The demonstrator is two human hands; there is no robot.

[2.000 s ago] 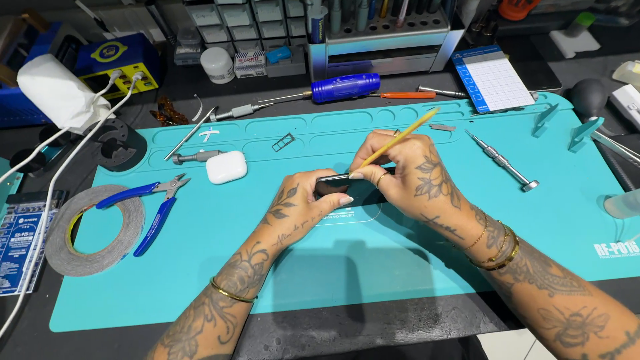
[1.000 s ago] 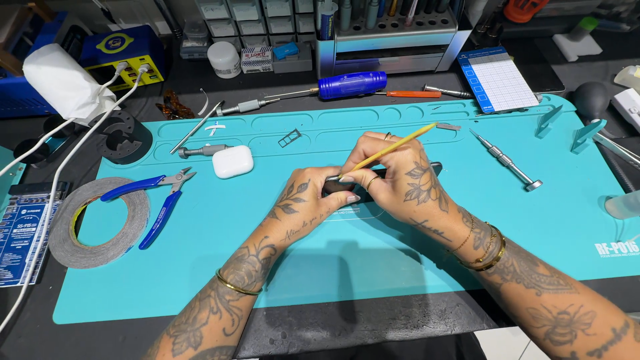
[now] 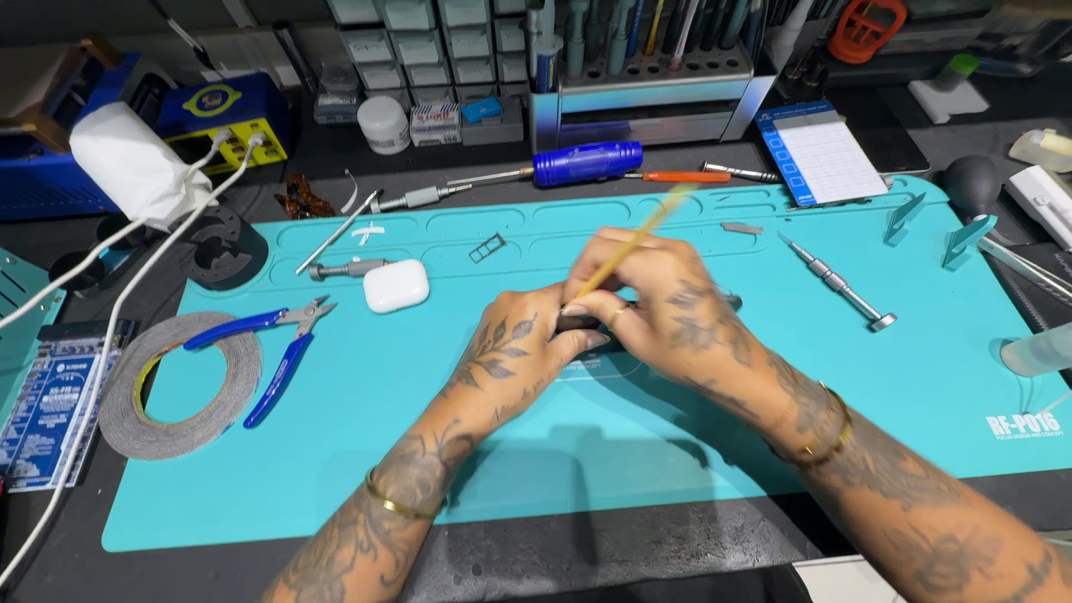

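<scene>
My left hand (image 3: 519, 352) grips one end of a dark, slim device (image 3: 578, 320), which looks like a phone, above the teal work mat (image 3: 352, 469). My right hand (image 3: 653, 301) holds a thin yellow stick (image 3: 636, 239), blurred at its upper end, with its lower end at the device. The stick's lower tip is hidden by my fingers, and so is most of the device; its far end shows past my right hand. A white earbud case (image 3: 396, 286) lies to the left of my hands, beside a grey precision screwdriver (image 3: 343, 269).
Blue-handled flush cutters (image 3: 289, 368) rest partly on a grey tape roll (image 3: 243, 368). Another precision screwdriver (image 3: 842, 285) lies to the right. Behind the mat are a blue-handled screwdriver (image 3: 588, 163), a notepad (image 3: 825, 159) and a tool rack (image 3: 653, 92). A white cable (image 3: 126, 293) crosses the left side.
The yellow stick has tilted to a steeper angle in my right hand since one second ago. Both hands remain at the dark device.
</scene>
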